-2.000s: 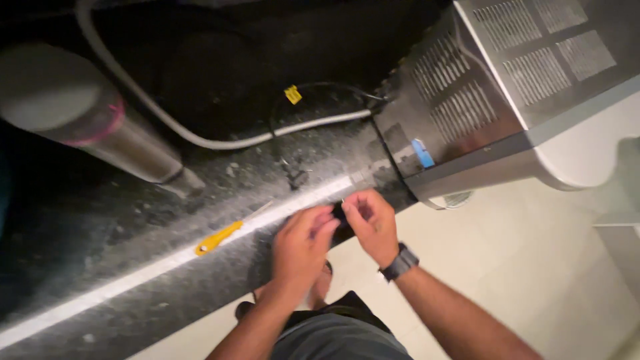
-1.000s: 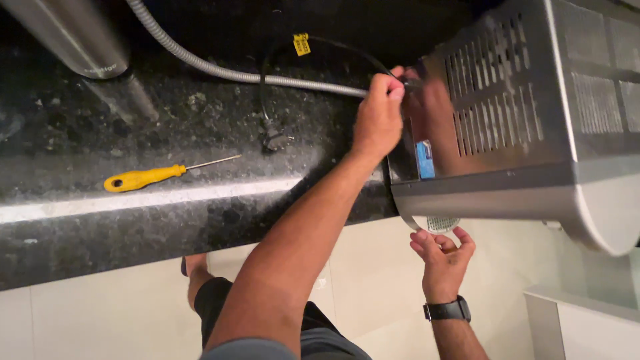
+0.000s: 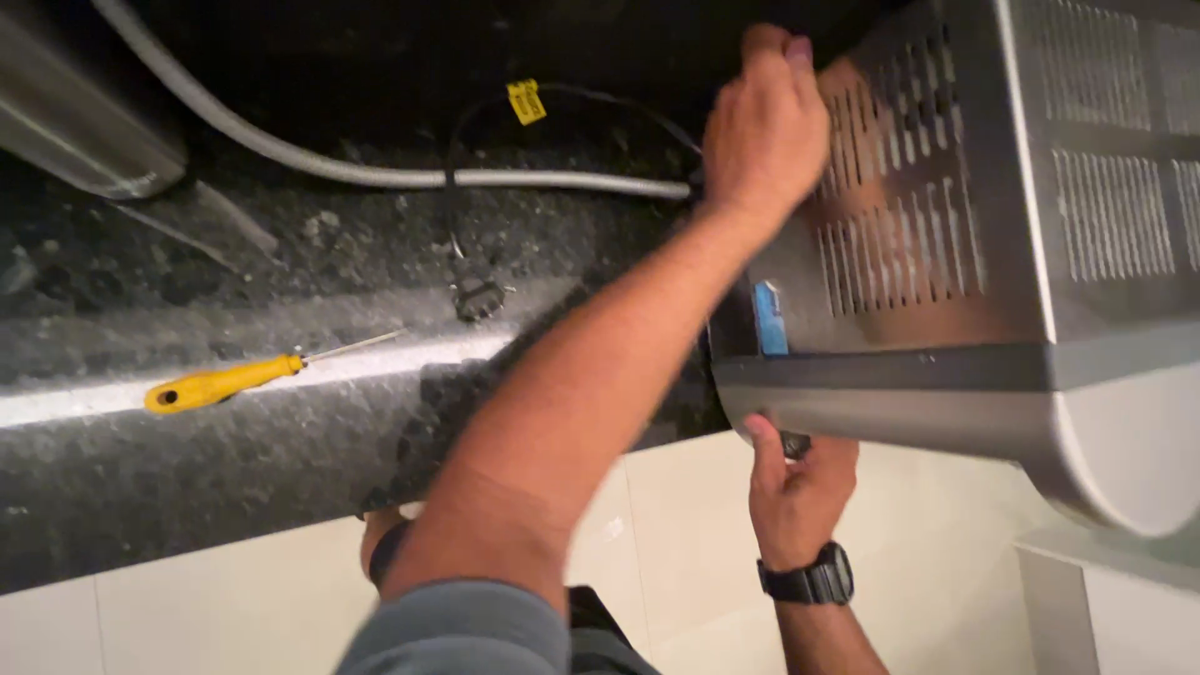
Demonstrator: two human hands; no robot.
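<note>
A stainless-steel appliance point(image 3: 900, 328) with vent slots fills the right side. My left hand point(image 3: 767, 122) is raised beside its vented panel, with fingers curled; whether anything is inside them is hidden. Under the appliance's lower edge, my right hand point(image 3: 804, 487), with a black watch on its wrist, has thumb and fingers around a small dark part point(image 3: 795, 445), partly hidden; the grip is unclear. A screwdriver point(image 3: 225, 382) with a yellow handle lies on the dark stone counter point(image 3: 281, 469). Right of its tip sits a black plug point(image 3: 480, 300) on a thin cable.
A grey corrugated hose point(image 3: 328, 169) runs across the counter to the appliance, crossed by the thin black cable with its yellow tag point(image 3: 526, 101). At upper left stands a metal cylinder point(image 3: 94, 103). Pale floor tiles point(image 3: 234, 581) lie below the counter's edge, and a white box-like unit point(image 3: 1125, 600) is at lower right.
Two seconds ago both my hands were together over the counter's edge; since then they have parted to the appliance. Over the last second my left hand has moved up along its side.
</note>
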